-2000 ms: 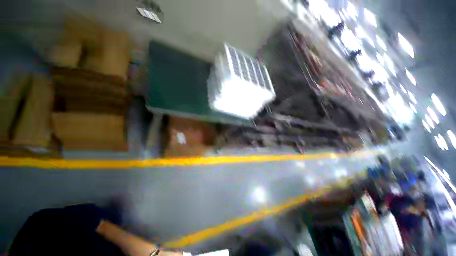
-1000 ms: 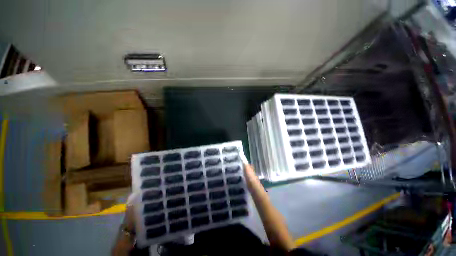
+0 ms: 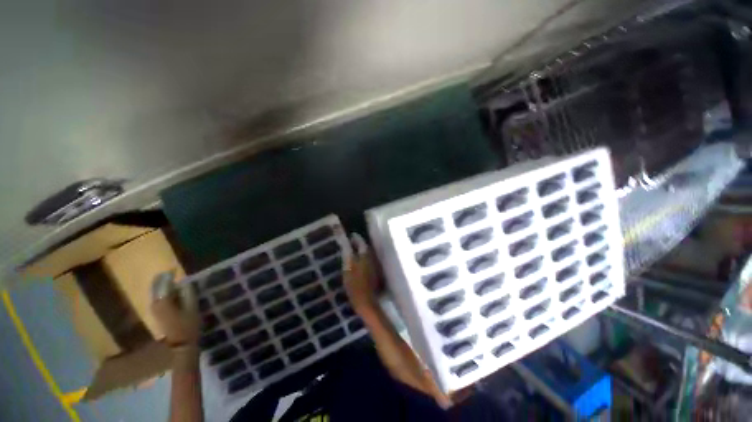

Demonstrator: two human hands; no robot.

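Observation:
A white parts tray (image 3: 284, 295) with a grid of pockets holding dark parts is between my two hands, low in front of me. My left hand (image 3: 175, 311) holds its left side, with white coverings on the fingers. My right hand (image 3: 360, 276) holds its right edge. A thick stack of white trays (image 3: 515, 260) stands just right of my right hand on the green table (image 3: 330, 177); dark parts show in the pockets of its top tray. The undersides of the held tray and my fingers below it are hidden.
An open brown carton (image 3: 136, 288) stands on the floor at the left, beside a yellow line (image 3: 37, 350). A pale wall (image 3: 206, 74) runs behind the table. Wire racks (image 3: 643, 107) are at the right. A blue object (image 3: 589, 396) shows at the lower right.
The view has moved closer to the table and tilted, so the tray stack looks larger. The tray is still in both hands and its left edge has come nearer the carton.

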